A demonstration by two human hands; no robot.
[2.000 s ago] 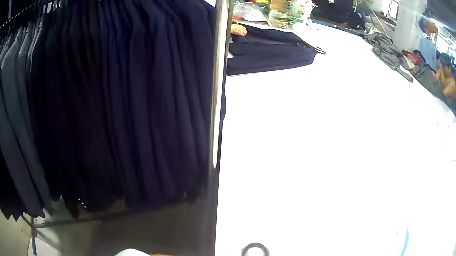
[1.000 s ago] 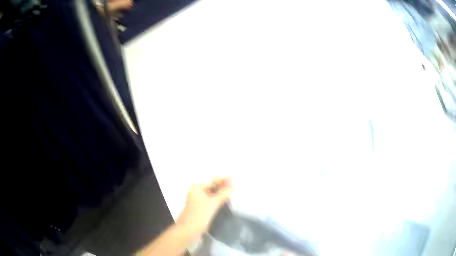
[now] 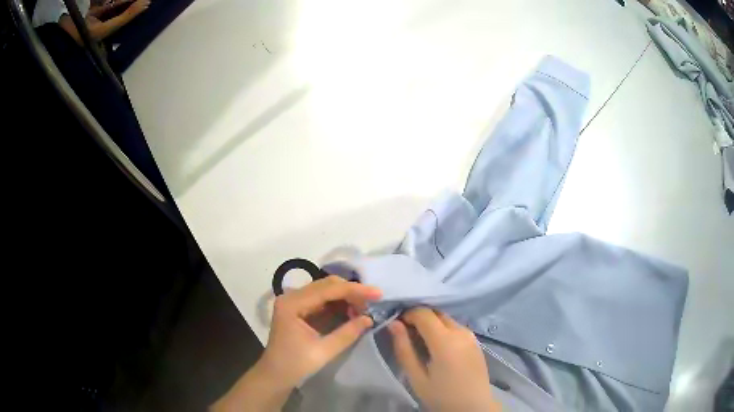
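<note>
A light blue-grey dress shirt (image 3: pixel 515 265) lies on the white table (image 3: pixel 241 177), one sleeve stretched towards the back and its front placket with small pale buttons running to the right. The round black hook of a hanger (image 3: pixel 296 275) shows at the collar; the rest of the hanger is mostly hidden. My left hand (image 3: pixel 318 330) pinches the cloth beside the collar with thumb and forefinger. My right hand (image 3: pixel 439 354) pinches the shirt front close beside it. The small part between my fingertips is mostly covered.
A metal rack rail (image 3: pixel 88 121) curves along the left, with dark garments (image 3: pixel 72 241) beside it. Another person's hands (image 3: pixel 121 16) are at the top left over dark cloth. Crumpled grey garments (image 3: pixel 696 68) lie at the far right edge. The table has a seam.
The view has swung down from the rack to the table. The shirt is now in clear view, and both my hands have come together at its collar end.
</note>
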